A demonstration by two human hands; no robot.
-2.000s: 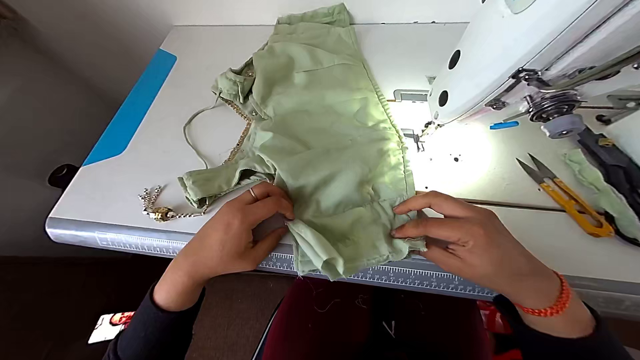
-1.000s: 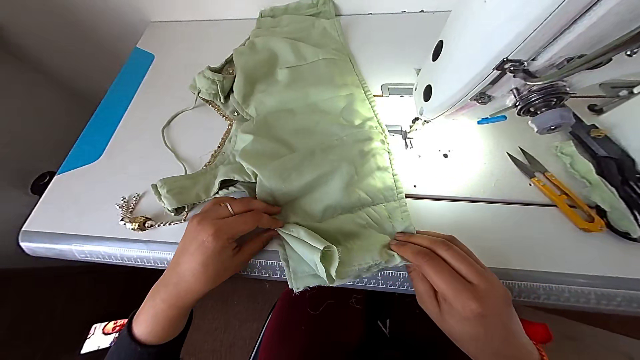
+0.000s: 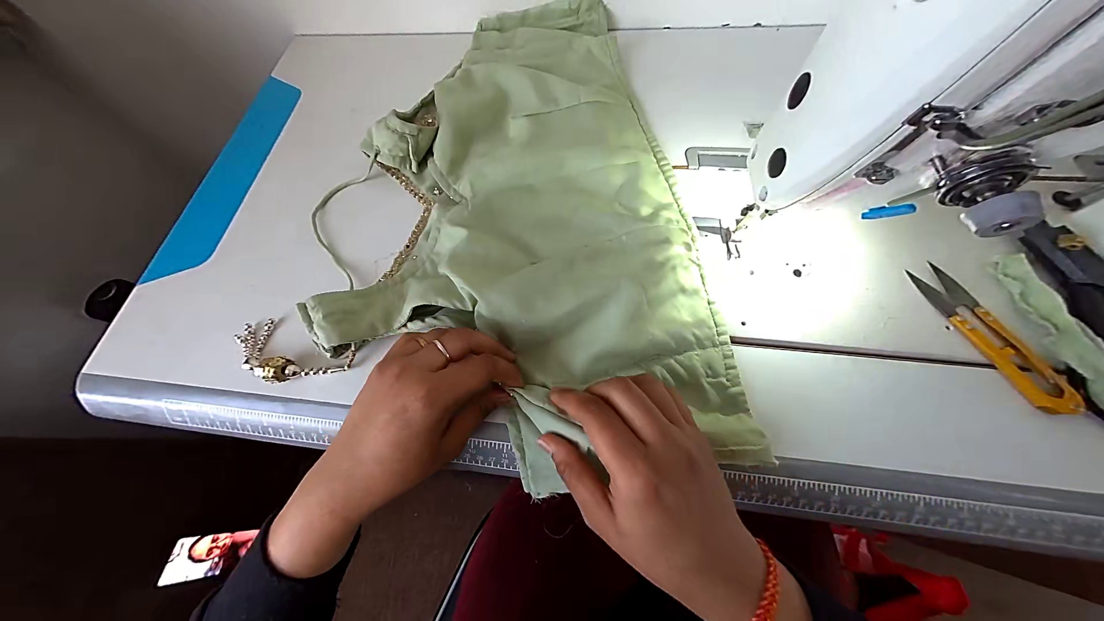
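Observation:
A light green garment [image 3: 561, 207] with beaded neckline trim [image 3: 410, 237] lies across the white sewing machine table, its lower end over the front edge. My left hand [image 3: 423, 397] pinches a fold of the cloth near that edge, fingertips partly hidden. Close by on the right, my right hand [image 3: 642, 466] rests on the same folded part, thumb and fingers closed around the cloth. A cord with a beaded tassel [image 3: 274, 369] lies left of my left hand. The needle area [image 3: 731, 237] of the sewing machine [image 3: 828, 112] is lit, beside the garment's seamed right side.
Yellow-handled thread snips [image 3: 1005, 349] lie at the right, near a green fabric scrap [image 3: 1048, 302] and a small blue object [image 3: 888, 211]. A ruler strip [image 3: 862, 509] runs along the table's front edge. A blue panel [image 3: 226, 181] marks the left side.
My right hand has moved left from the garment's right edge to the fold beside my left hand. The flap of cloth that stood up between the hands is now largely under my fingers.

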